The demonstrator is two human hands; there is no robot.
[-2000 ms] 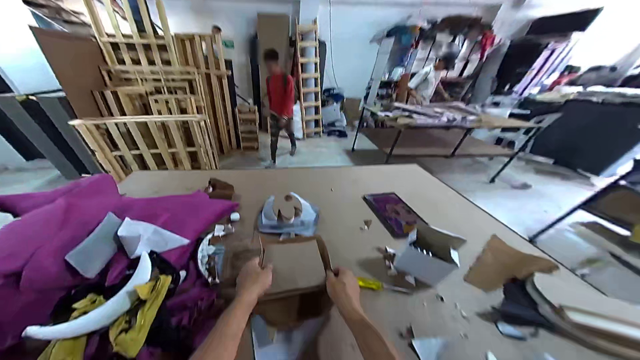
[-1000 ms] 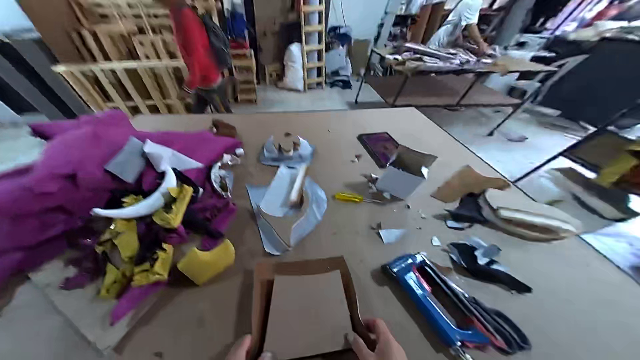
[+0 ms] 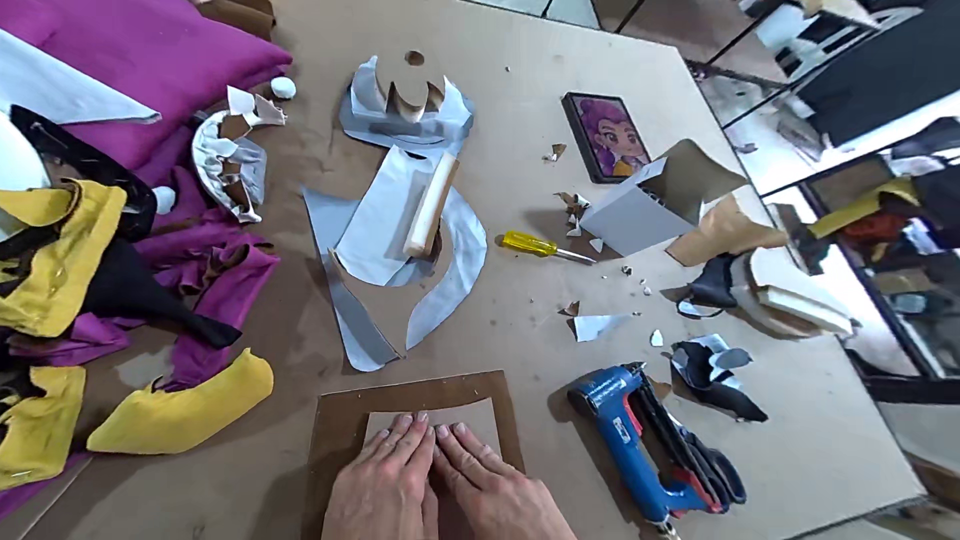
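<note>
My left hand (image 3: 386, 480) and my right hand (image 3: 491, 484) lie side by side, fingers flat and close together, on a light tan panel (image 3: 476, 414). That panel rests on a larger brown sheet (image 3: 341, 420) with a raised-looking border, at the bottom middle. Neither hand grips anything that I can see. Right of my hands lies a blue pneumatic stapler (image 3: 630, 442). Above them are grey-white cut pieces (image 3: 382, 217) with a foam-edged strip (image 3: 431, 206), and a yellow-handled screwdriver (image 3: 544, 246).
Purple fabric (image 3: 187, 67), yellow pieces (image 3: 187, 409) and a black piece (image 3: 157, 296) crowd the left. An open white box (image 3: 637, 217), a framed cartoon picture (image 3: 607, 139), brown paper (image 3: 724, 232) and padded curved pieces (image 3: 795, 292) are on the right. Small scraps dot the table.
My hands were on the panel's two sides, first above the table's middle, then at its near edge; now they lie flat on its face. The view has turned downward.
</note>
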